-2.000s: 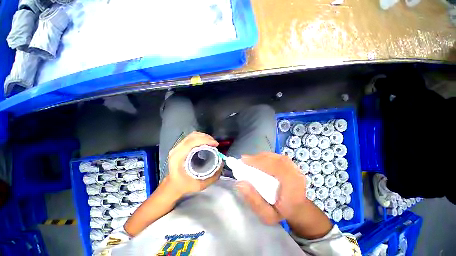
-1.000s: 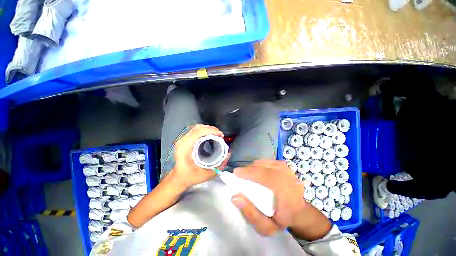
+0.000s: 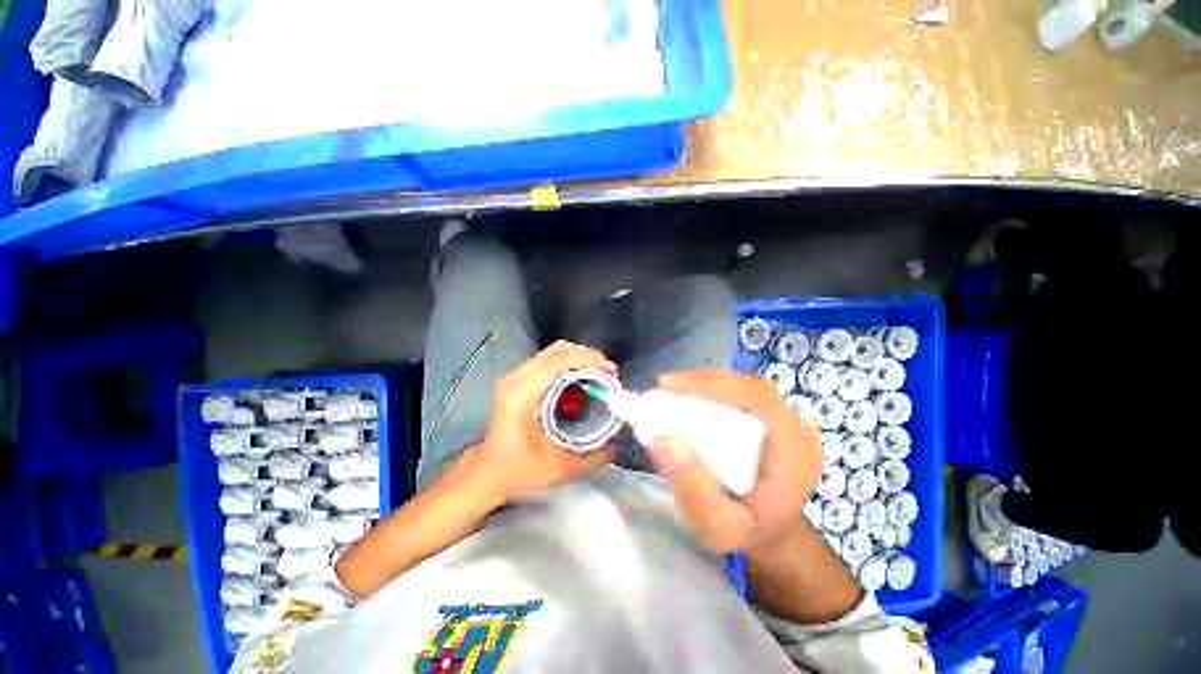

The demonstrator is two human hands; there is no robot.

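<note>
My left hand (image 3: 520,428) is wrapped around a light grey-white housing shell (image 3: 582,440) above my lap, its round opening turned up towards me. Something red shows inside the opening. My right hand (image 3: 757,461) is shut on a white squeeze bottle (image 3: 705,437), tilted with its tip towards the left. The green needle tip reaches over the upper right rim into the shell's opening. Whether anything comes out of the tip cannot be seen.
A blue tray (image 3: 527,153) with a white liner and several housings stands on the wooden bench (image 3: 856,119). A blue crate of shells (image 3: 382,461) is at the left, a blue crate of round inserts (image 3: 931,461) at the right. A dark-clothed person (image 3: 1080,395) is at far right.
The shell and my left hand have moved a little right. The needle tip went from the shell's right rim to its lower rim, and is now inside the opening. Red now shows inside.
</note>
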